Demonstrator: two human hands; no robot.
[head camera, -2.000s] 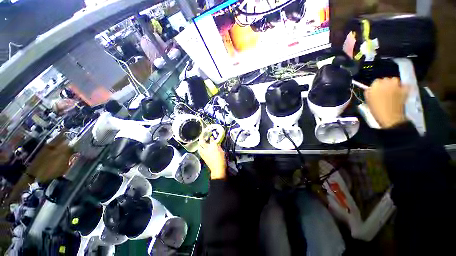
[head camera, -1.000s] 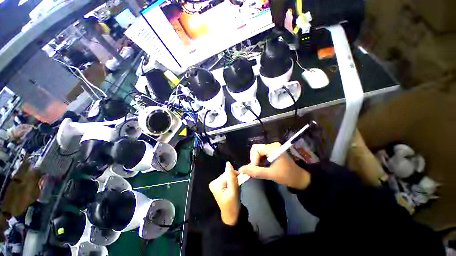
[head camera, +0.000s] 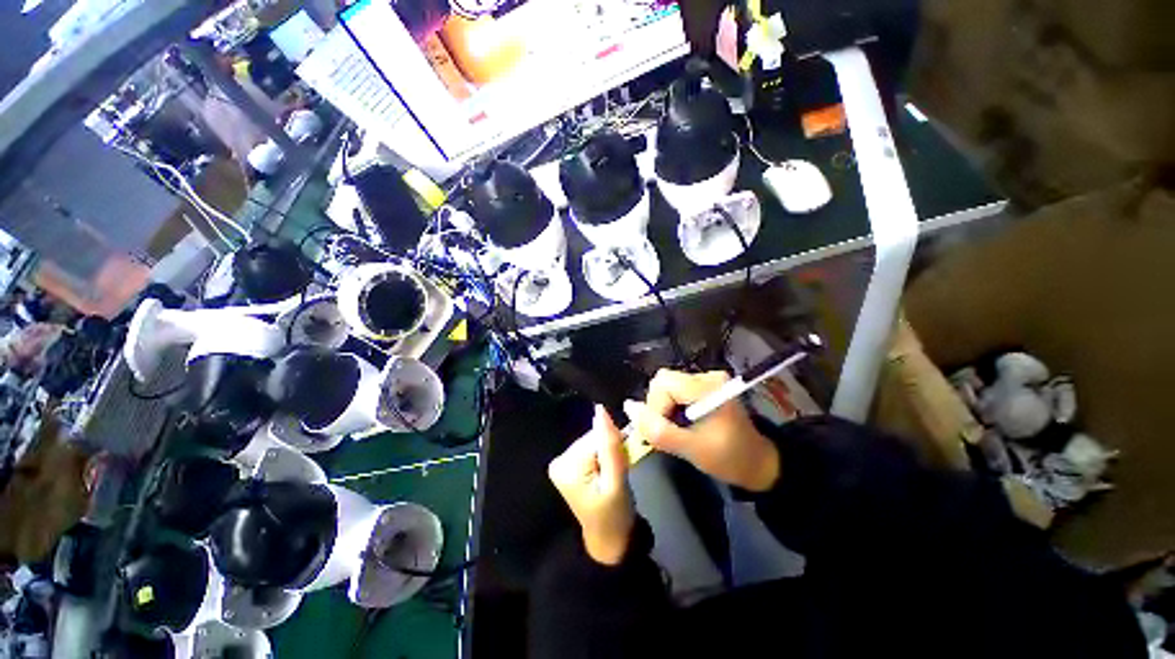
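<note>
A slim white stick with a dark tip (head camera: 751, 382), like a marker pen, is held over my lap and slants up to the right. My right hand (head camera: 702, 429) is closed around it. My left hand (head camera: 598, 485) is at its lower left end, thumb up, with a small yellowish bit between the hands. Whether my left fingers grip the stick or the yellowish bit is too small to tell.
Three dome cameras (head camera: 603, 193) stand below the monitor (head camera: 515, 64). A white mouse (head camera: 798, 185) and an orange object (head camera: 822, 121) lie to their right. Several cameras (head camera: 275, 534) lie on the green mat at left. A pale metal frame (head camera: 881, 245) and a carton (head camera: 1089, 322) are at right.
My right hand has left the mouse area and my left hand has left the yellow ring on the bench. Both came together over my lap around the stick. The view has shifted right.
</note>
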